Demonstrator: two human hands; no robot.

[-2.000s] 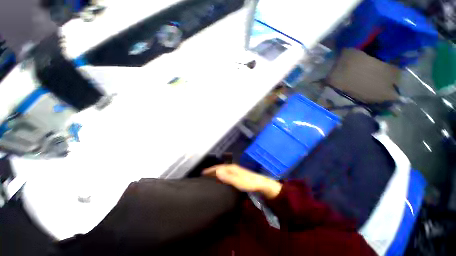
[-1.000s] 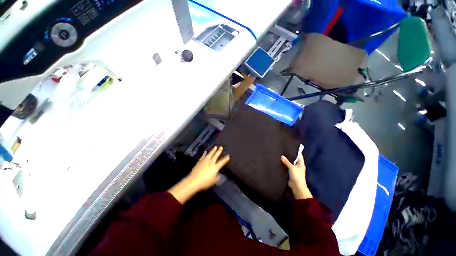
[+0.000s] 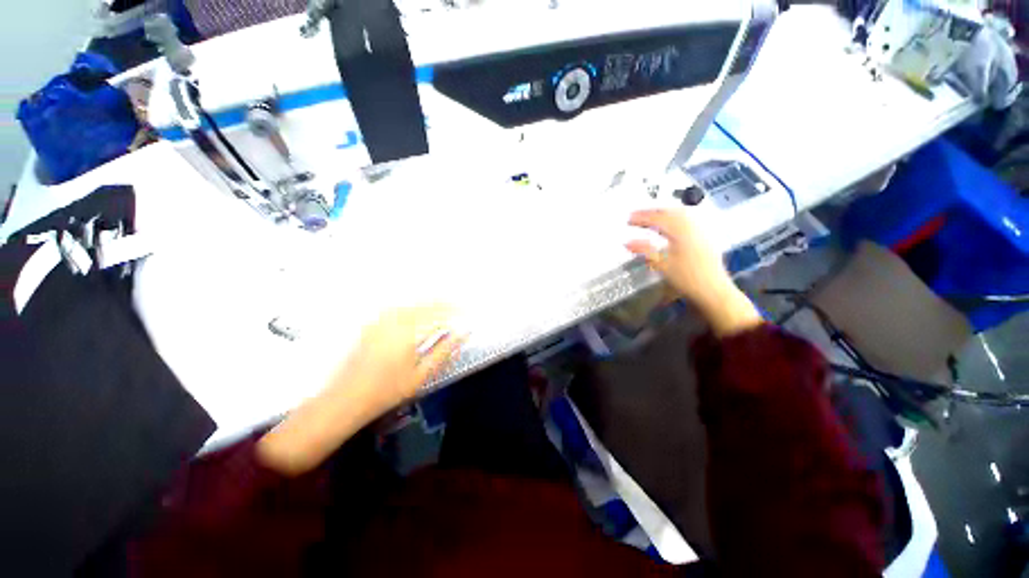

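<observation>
My left hand [image 3: 401,356] is blurred over the front edge of the white sewing table; a small white sliver shows between its fingers, a piece or bare table, I cannot tell. My right hand [image 3: 683,254] is over the table farther right, fingers bent, with a bright patch at the fingertips that I cannot make out. The sewing machine's presser foot and needle area [image 3: 310,211] is at left centre, with no dark fabric visible under it. Dark panels [image 3: 90,395] lie at the left, with several white labels [image 3: 85,243] on them. A brown-black panel [image 3: 654,418] lies low, below the table edge.
A dark fabric strip [image 3: 378,85] hangs over the machine arm, left of the round dial [image 3: 572,90]. An edge ruler [image 3: 592,294] runs along the table front. A blue bundle [image 3: 85,119] is back left. Blue crates [image 3: 959,226] and a brown chair seat [image 3: 897,311] are at right.
The view has swung left to the machine and the dark stack. Both hands have left the brown panel by the crate and are now up over the table.
</observation>
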